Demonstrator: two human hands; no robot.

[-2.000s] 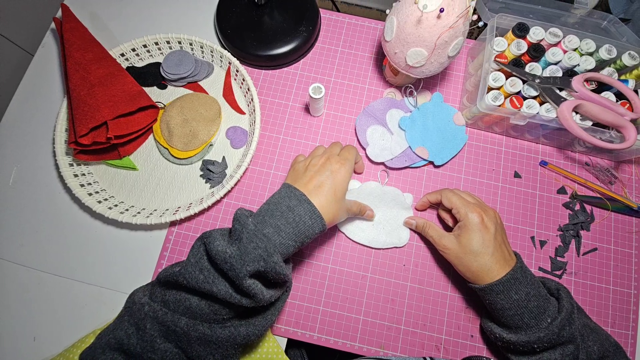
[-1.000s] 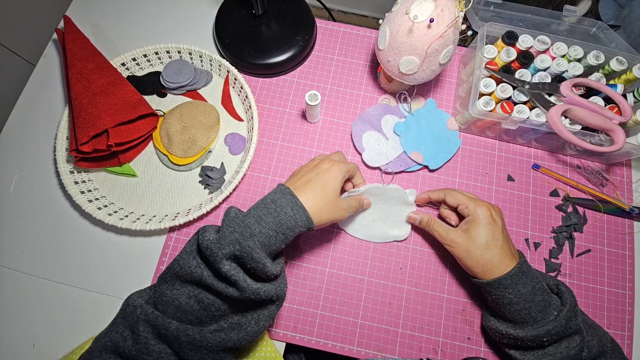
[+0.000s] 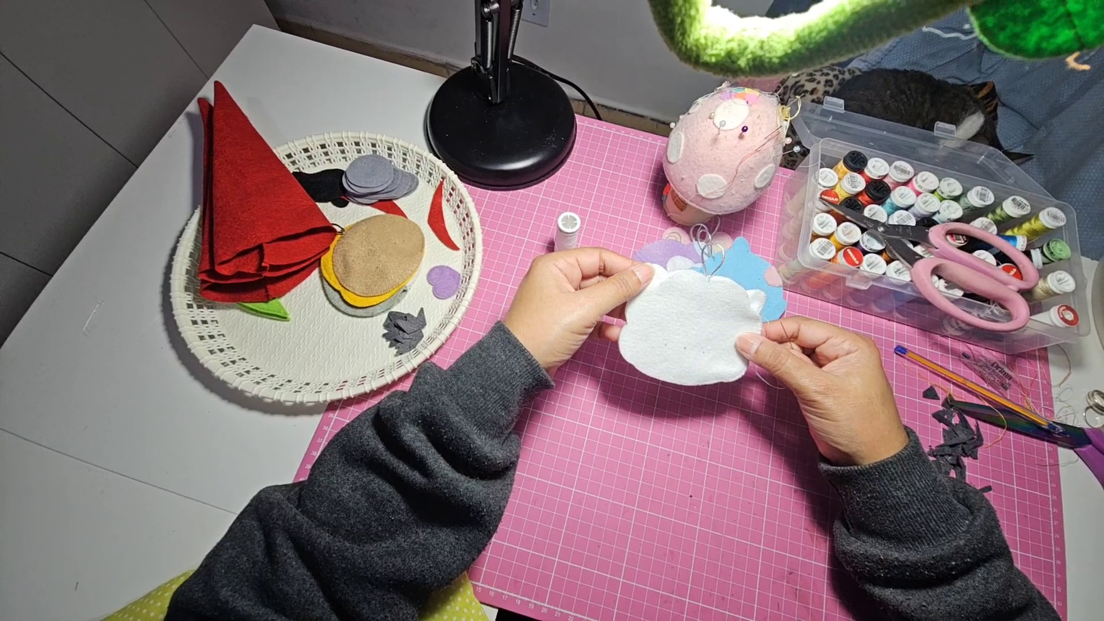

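A rounded white felt piece with a scalloped edge (image 3: 687, 332) is held up over the pink cutting mat (image 3: 655, 500). My left hand (image 3: 573, 302) pinches its upper left edge between thumb and fingers, and my right hand (image 3: 828, 375) pinches its lower right edge. A thin loop of cord or thread (image 3: 709, 250) shows at its top. Partly hidden behind it lie a purple felt shape (image 3: 660, 254) and a blue felt shape (image 3: 763, 280). A white thread spool (image 3: 567, 230) stands just beyond my left hand.
At left, a white woven tray (image 3: 194, 341) holds red felt (image 3: 254, 207) and other cut pieces. A black lamp base (image 3: 500, 129) and a pink felt pincushion (image 3: 724, 155) stand behind. Pink-handled scissors (image 3: 983, 276) rest on a thread box (image 3: 940, 315); dark scraps (image 3: 956, 440) and a pen (image 3: 975, 388) lie right.
Both hands have lifted the white felt piece off the mat, and it now covers part of the purple and blue shapes. The view has tilted up, bringing a cat and green plush into sight.
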